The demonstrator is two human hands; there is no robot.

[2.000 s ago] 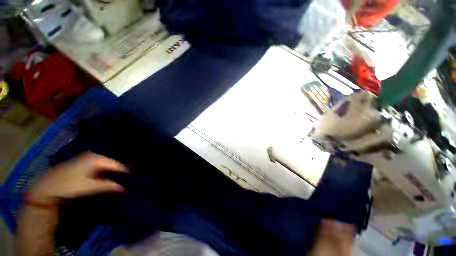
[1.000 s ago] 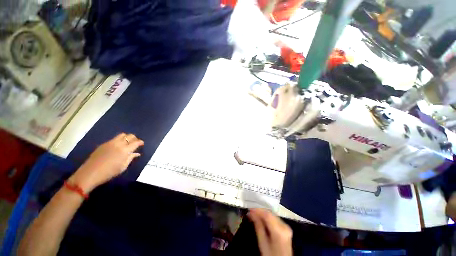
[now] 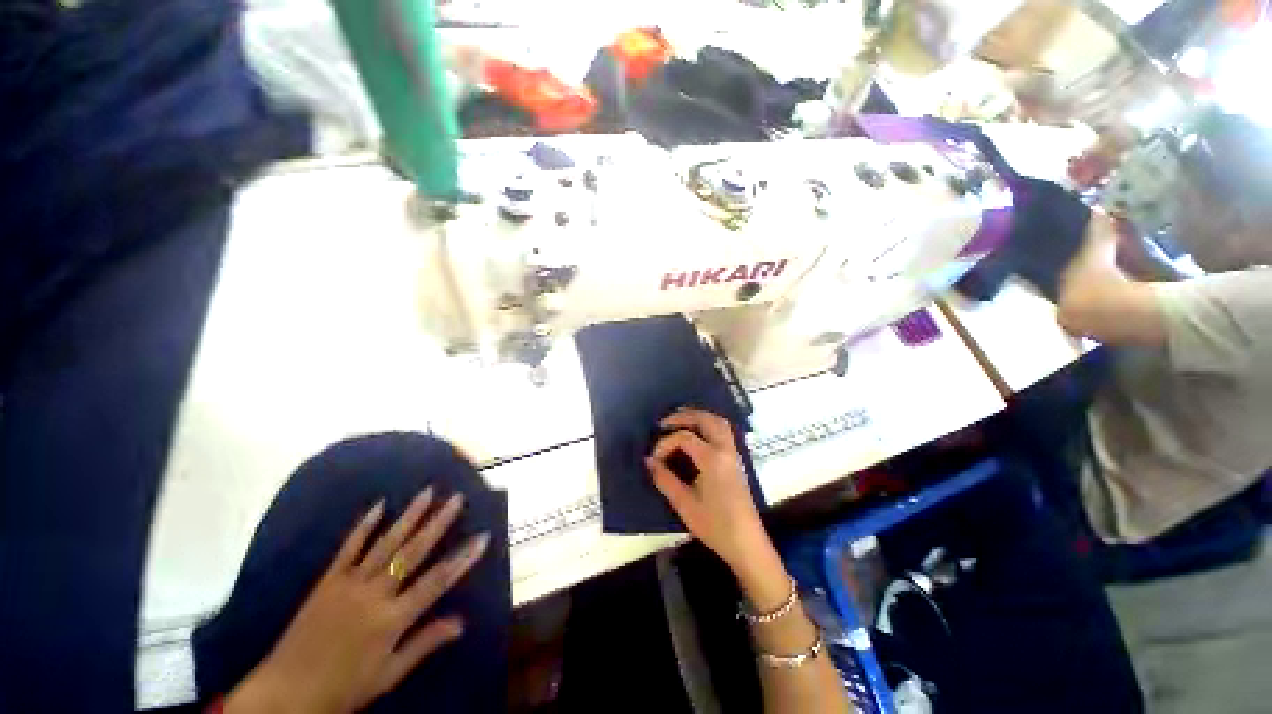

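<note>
A dark navy cut panel (image 3: pixel 314 509) with a curved top edge lies on the white tabletop at the lower left. My left hand (image 3: pixel 370 607) rests flat on it with fingers spread. A small rectangular navy panel (image 3: pixel 635 398) lies under the arm of the white sewing machine (image 3: pixel 628 230). My right hand (image 3: pixel 705 481) is on that small panel, thumb and index finger curled near each other at its surface; whether they pinch cloth cannot be told. The presser foot area (image 3: pixel 537 356) is at the left end of the head, with no cloth seen under it.
A large navy bundle (image 3: pixel 126 126) drapes down the left side. A green post (image 3: pixel 405 98) rises above the machine head. A blue crate (image 3: pixel 837 558) with dark cloth and white strips is below the table edge. Another person (image 3: pixel 1186 377) works at the right, holding dark cloth.
The view has swung right. My left hand has moved onto a curved navy panel, now on the tabletop. My right hand has moved from the table's front edge onto the small panel.
</note>
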